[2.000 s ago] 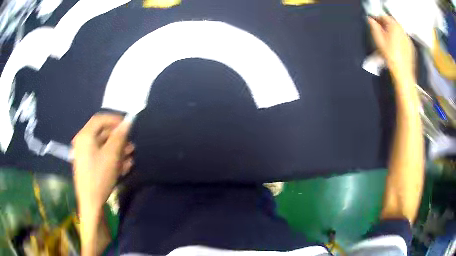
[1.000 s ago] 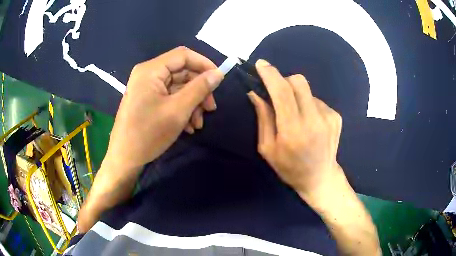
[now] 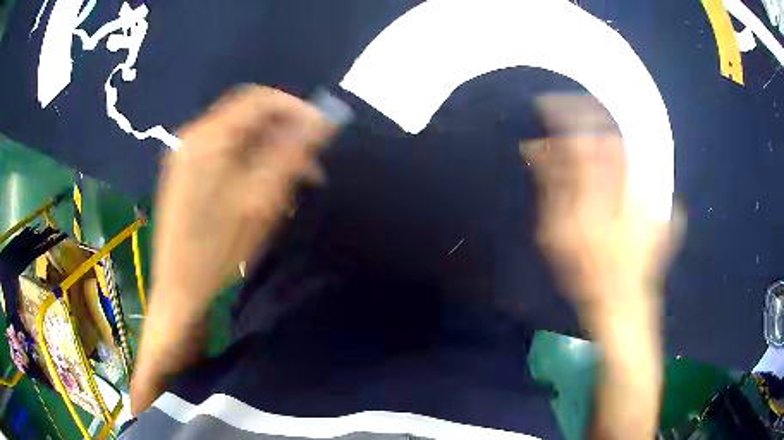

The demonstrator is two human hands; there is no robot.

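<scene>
A white curved cut piece (image 3: 507, 34) lies flat as an arch on the dark cloth, its left end square-cut. My left hand (image 3: 241, 159), blurred, pinches the end of a narrow white tape (image 3: 333, 107) just left of the arch's left end, apart from it. The tape (image 3: 155, 135) also trails from behind my left hand to a tangle at the upper left. My right hand (image 3: 593, 189) is strongly blurred over the inner right side of the arch and hides part of it. Whether it holds anything cannot be told.
The dark cloth-covered table (image 3: 722, 258) ends near my body. A white piece (image 3: 58, 64) lies at far left, a yellow strip (image 3: 724, 39) and white scraps at upper right. A silvery oval object (image 3: 775, 314) is at the right edge. A yellow-framed cart (image 3: 82, 301) stands lower left.
My right hand has moved right, away from the tape end, and its dark tool no longer shows clearly. My left hand has moved left with the tape, away from the arch's end.
</scene>
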